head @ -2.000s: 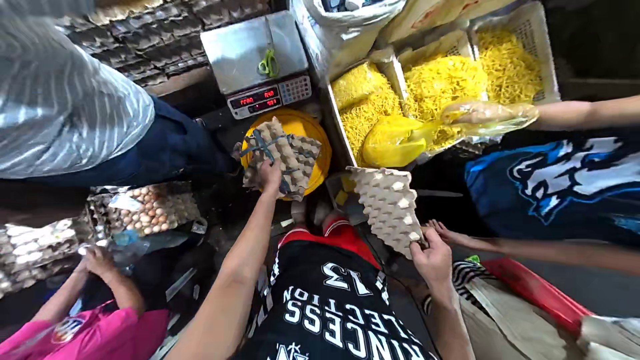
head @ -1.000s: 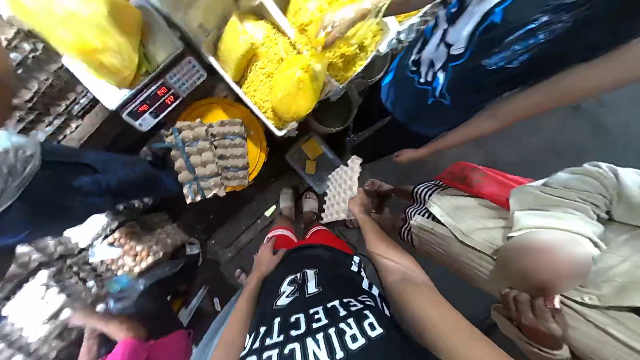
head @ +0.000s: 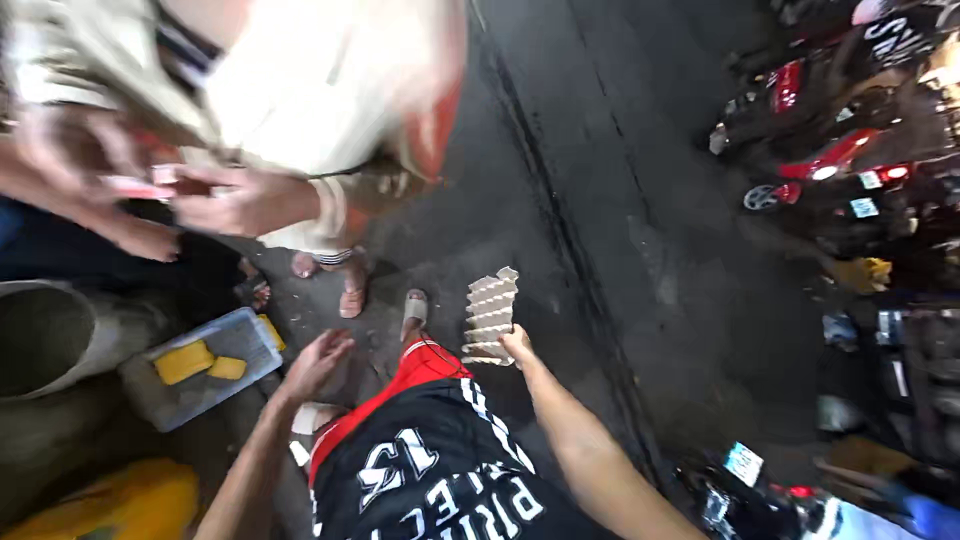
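Note:
My right hand [head: 517,345] grips the lower right edge of a grey pulp egg tray [head: 491,315], held out over the dark pavement to the right of my red shorts. No eggs show in it. My left hand [head: 321,361] hangs in front of my left side with nothing in it, its fingers loosely apart. Left of that hand, on the ground, lies a clear plastic bin [head: 259,349] with yellow blocks [head: 184,361] in it.
A person in light clothing [head: 300,82] stands close at the upper left, both hands around a small object. A large grey bucket [head: 82,337] is at the left, a yellow object [head: 127,499] below it. Pavement [head: 600,247] stretches right towards parked red motorcycles [head: 832,157].
The view has swung far to the right, away from the scale and yellow noodles. My left hand has let go of the tied egg trays it held two seconds ago; my right hand keeps the tray.

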